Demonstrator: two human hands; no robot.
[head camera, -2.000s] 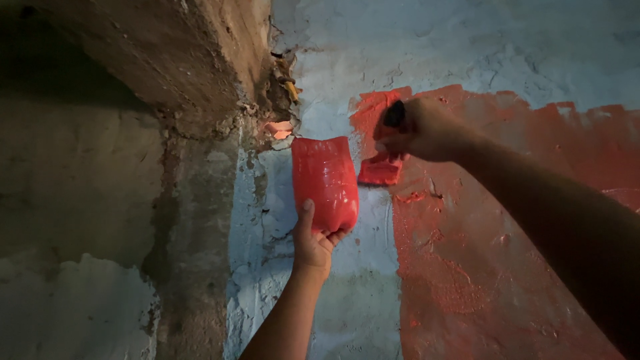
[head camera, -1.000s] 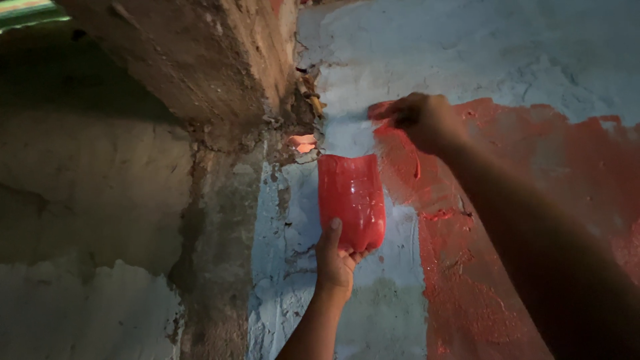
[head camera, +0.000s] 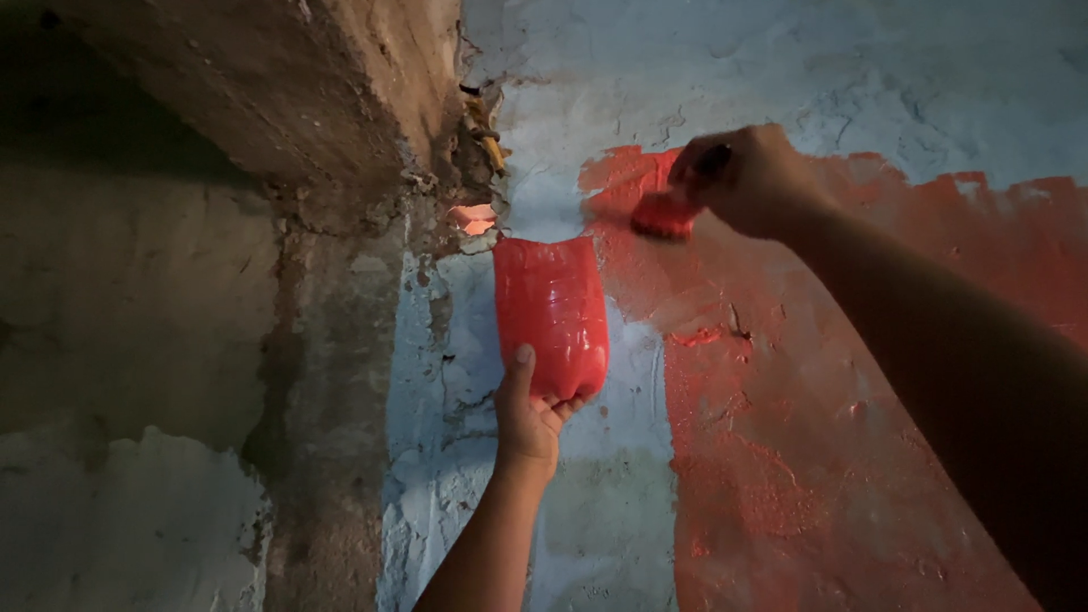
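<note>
My left hand (head camera: 535, 416) grips the base of a cut-off plastic bottle (head camera: 552, 314) coated with red paint, held upright in front of the wall; how full it is cannot be seen. To the upper right, my right hand (head camera: 748, 178) is closed around the dark handle of a paintbrush (head camera: 665, 217). The brush's bristles are red and point down and left, over the red paint (head camera: 765, 340) on the wall. Bare light-blue wall (head camera: 612, 433) shows below and beside the bottle.
A rough concrete beam (head camera: 357, 93) juts out at the upper left. Where it meets the wall, there is a broken gap (head camera: 473, 218) with orange-lit material and a yellowish scrap (head camera: 493, 153) above it. Unpainted, stained wall (head camera: 127, 323) fills the left side.
My right hand has moved the brush from low beside the bottle to higher on the wall. Red paint now covers more of the blue strip right of the bottle's rim. My left hand keeps its hold.
</note>
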